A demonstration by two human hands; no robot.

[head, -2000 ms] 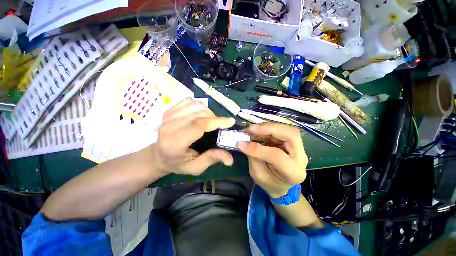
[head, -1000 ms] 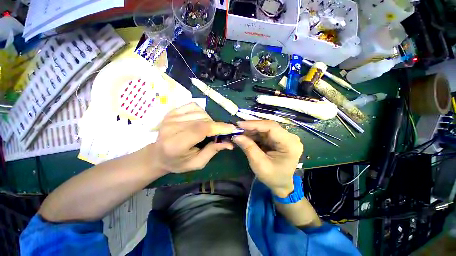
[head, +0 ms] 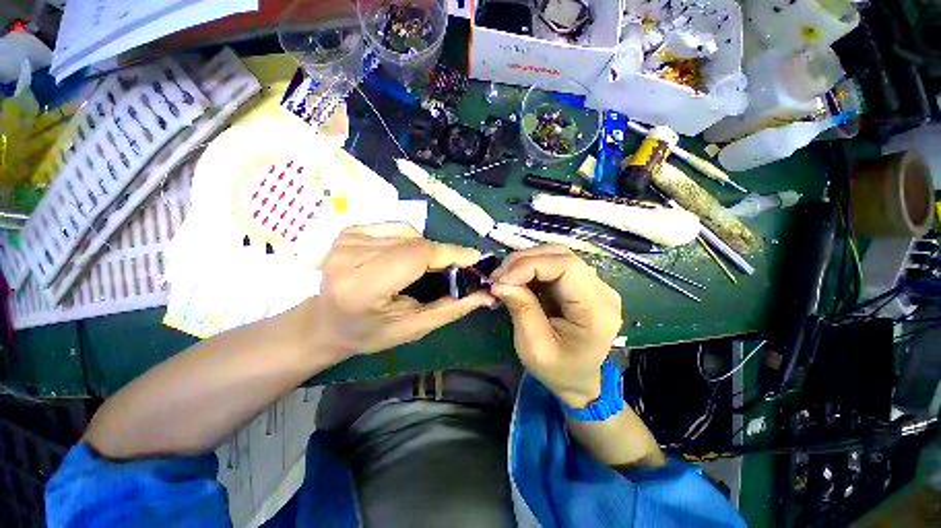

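A small black electronic unit [head: 469, 279] with a shiny metallic rim is held over the bench's front edge. My left hand [head: 387, 289] grips it between thumb and fingers from the left. My right hand [head: 557, 309] pinches at the unit's right side with thumb and index finger. A tiny reddish bit shows by the right fingertips; I cannot tell what it is. The fingers hide much of the unit.
The green bench [head: 681, 309] holds a cream-handled tool [head: 444, 196], a thick off-white handle [head: 619, 219], a blue tube [head: 609, 155], a screw cup [head: 557, 122], a white parts box [head: 544, 46], a sticker sheet [head: 356, 206] and die-cut sheets [head: 114, 155].
The unit has turned from showing a flat grey-white face, through a thin edge-on view, to showing its dark side and metallic rim. The right fingers have shifted to its right edge.
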